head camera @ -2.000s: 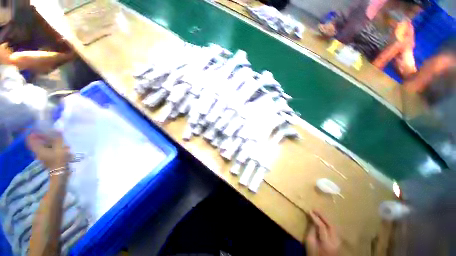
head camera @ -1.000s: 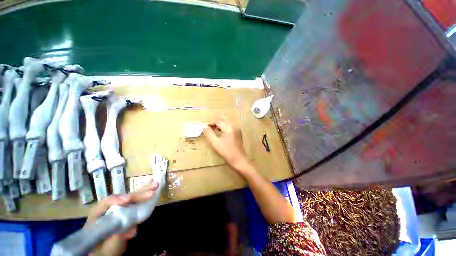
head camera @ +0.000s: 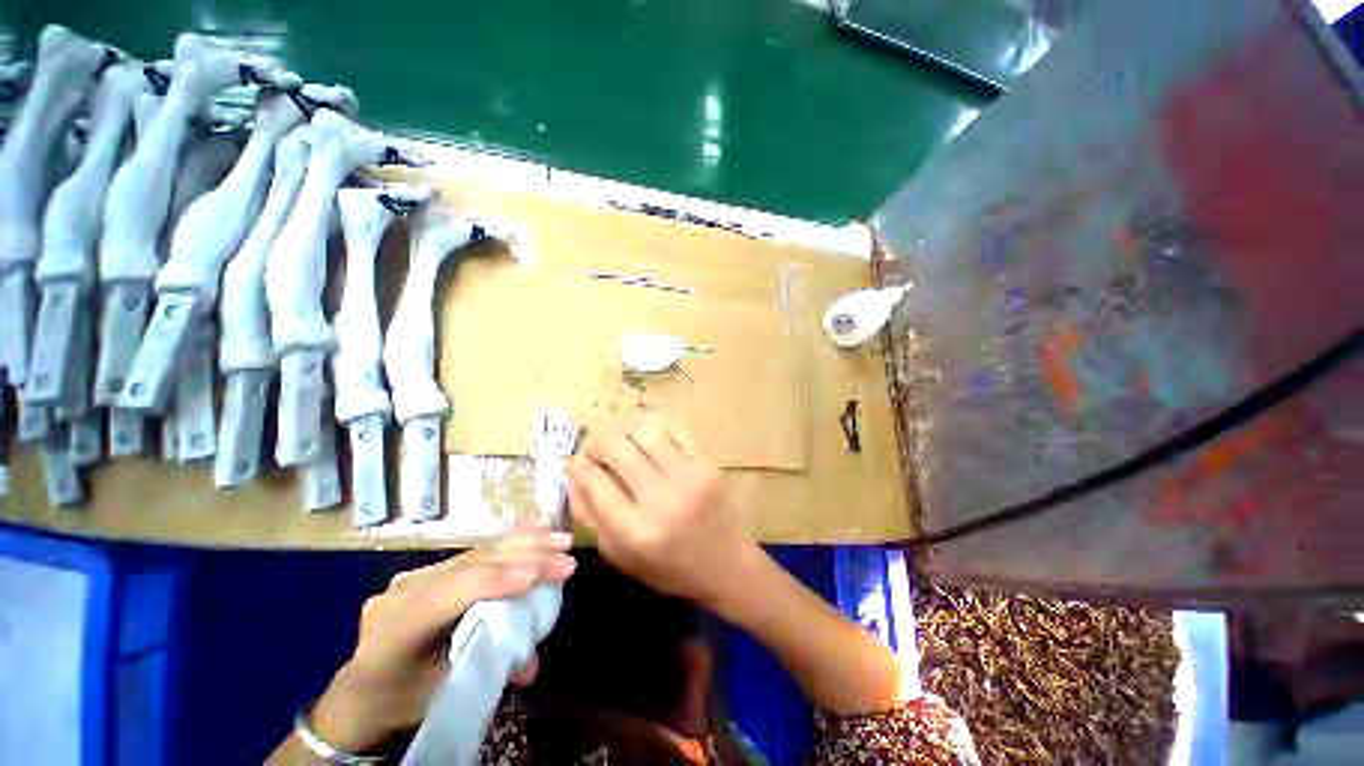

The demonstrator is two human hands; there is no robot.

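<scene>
My left hand [head camera: 449, 599] is closed around the thick middle of a pale grey limb part [head camera: 476, 681]. The limb's toed end [head camera: 554, 434] points up and away, over the cardboard's front edge. My right hand [head camera: 658, 501] has its thumb and finger pinched at the side of the toes. A small dark piece [head camera: 578, 442] shows at those fingertips, mostly hidden. A white glue dish [head camera: 652, 353] with a thin applicator [head camera: 694, 350] lies on the cardboard work mat [head camera: 763, 404] beyond my right hand.
Several grey limbs [head camera: 195, 270] with dark-tipped toes lie side by side at left. A white glue bottle [head camera: 862, 317] and a black loop [head camera: 851, 425] lie near the scuffed metal panel [head camera: 1107, 344]. A bin of brown pieces [head camera: 1047, 681] is at lower right. The green belt [head camera: 598, 90] runs behind.
The view swung from the blue crate to the bench, then shifted slightly. My right hand has moved from beside the dish to the toes. The held limb is now more upright in view.
</scene>
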